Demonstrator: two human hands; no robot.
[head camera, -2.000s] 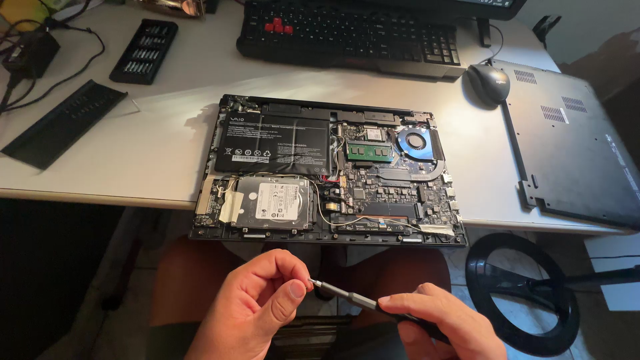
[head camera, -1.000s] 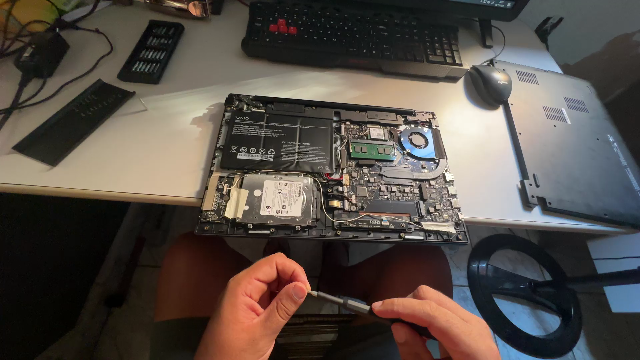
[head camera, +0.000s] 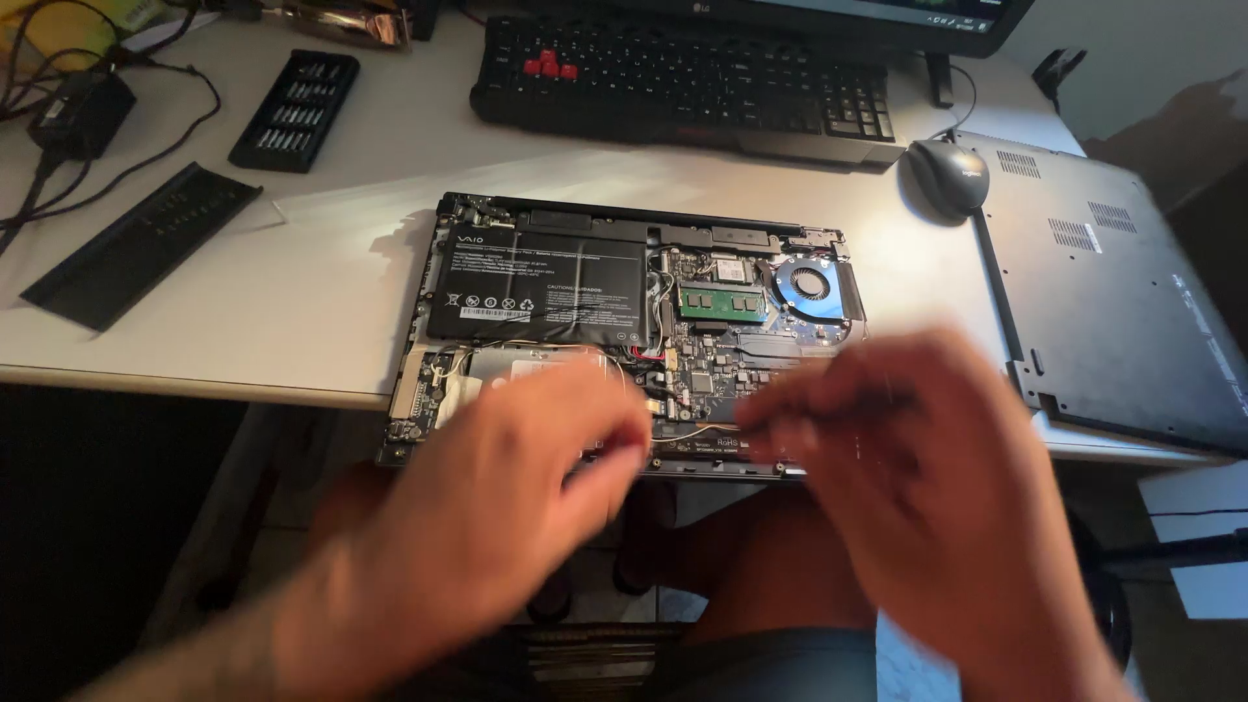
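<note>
An opened laptop (head camera: 702, 390) lies on the desk's front edge, its inner parts bare: a black battery (head camera: 536, 288) at upper left, a green memory module (head camera: 722, 303) and a blue-rimmed fan (head camera: 810, 283) at upper right. Blurred by motion, my left hand (head camera: 517, 458) is over the laptop's lower left, hiding much of the hard drive; its fingers are curled, and whether anything is between them cannot be told. My right hand (head camera: 897, 458) hovers over the lower right, fingers bent around a dark, blurred thing, likely the screwdriver (head camera: 873, 402).
The laptop's bottom cover (head camera: 1111, 283) lies at right beside a mouse (head camera: 948, 178). Behind stand a keyboard (head camera: 673, 88) and a monitor (head camera: 877, 19). At left are a bit case (head camera: 294, 110), a black tray (head camera: 141, 249) and a power adapter (head camera: 83, 112) with cables.
Both hands have moved up from below the desk's front edge to over the laptop. Earlier, the right hand held the screwdriver with its tip at the left fingertips; now the hands are apart.
</note>
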